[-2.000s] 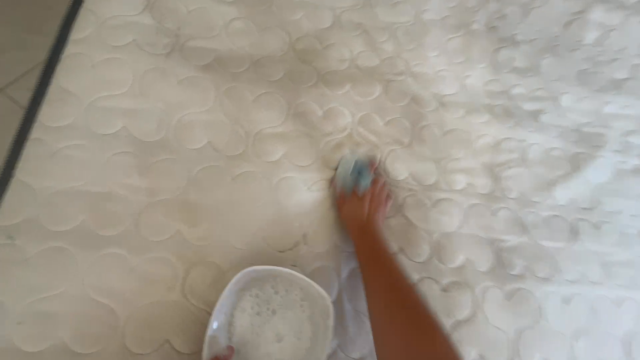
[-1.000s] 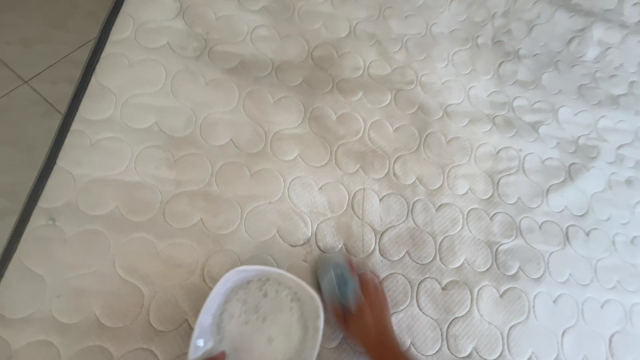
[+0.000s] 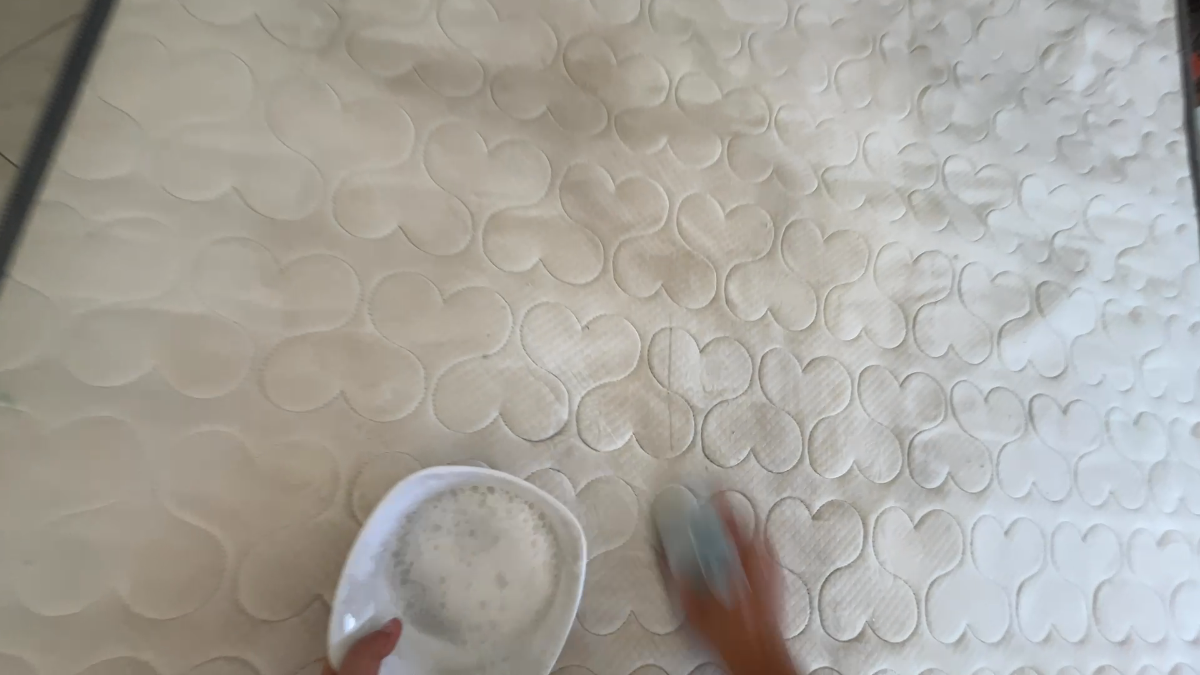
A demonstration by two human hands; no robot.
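Note:
A white bowl of foamy liquid is at the bottom, left of centre. My left hand grips its lower left rim; only the thumb and a bit of the hand show. Just right of the bowl, my right hand holds a light blue brush or sponge against the quilted mattress. Both the hand and the blue item are blurred, so the kind of item is not clear. The pale mattress has a stitched heart pattern with brownish, darker patches near its upper middle.
The mattress fills most of the view. A dark edge band runs down its left side, with floor tiles beyond it. Another dark edge shows at the far right.
My right hand with the blue item has come down from the middle of the mattress to beside the bowl. My left hand has stayed at the bowl.

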